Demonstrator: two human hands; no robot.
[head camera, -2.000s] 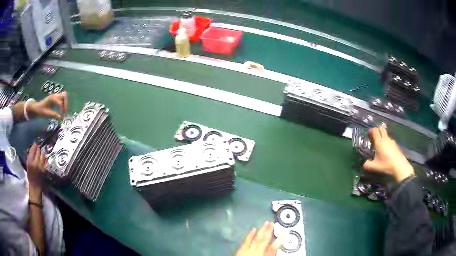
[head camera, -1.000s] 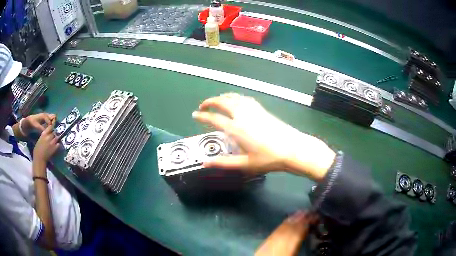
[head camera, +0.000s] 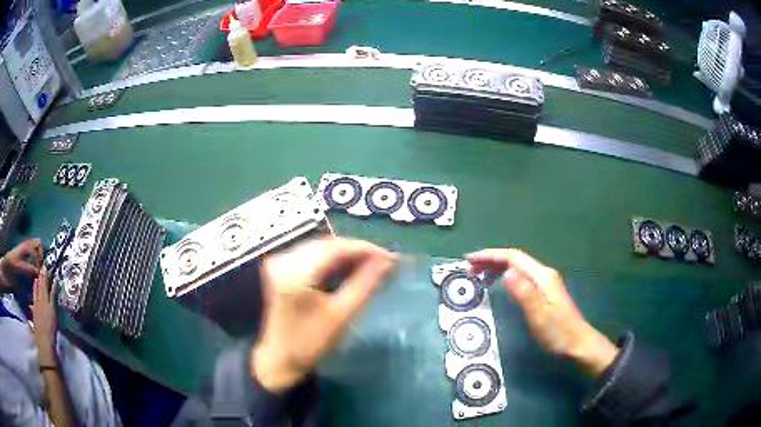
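Note:
A three-ring plate (head camera: 469, 337) with black rings in its three seats lies lengthwise in front of me on the green surface. My left hand (head camera: 313, 304) is raised left of it, blurred, thumb and forefinger tips together; whether they hold something tiny cannot be told. My right hand (head camera: 542, 304) is at the plate's upper right corner, fingers apart, with nothing visible in it. A plate stack (head camera: 238, 238), silver on top and dark below, stands behind my left hand, which hides part of it. Another ringed plate (head camera: 385, 198) lies just beyond the stack.
A second plate stack (head camera: 477, 104) stands by the pale metal strip. A neighbour's hands (head camera: 37, 288) work at far left beside a leaning stack (head camera: 117, 258). Single plates (head camera: 672, 241) and dark stacks stand at right. Red trays (head camera: 304, 23) and a squeeze bottle (head camera: 241, 43) are at the back.
My right hand has left the top of the near stack for the front plate's corner. My left hand has risen from the bottom edge to the plate's left. The camera view has shifted.

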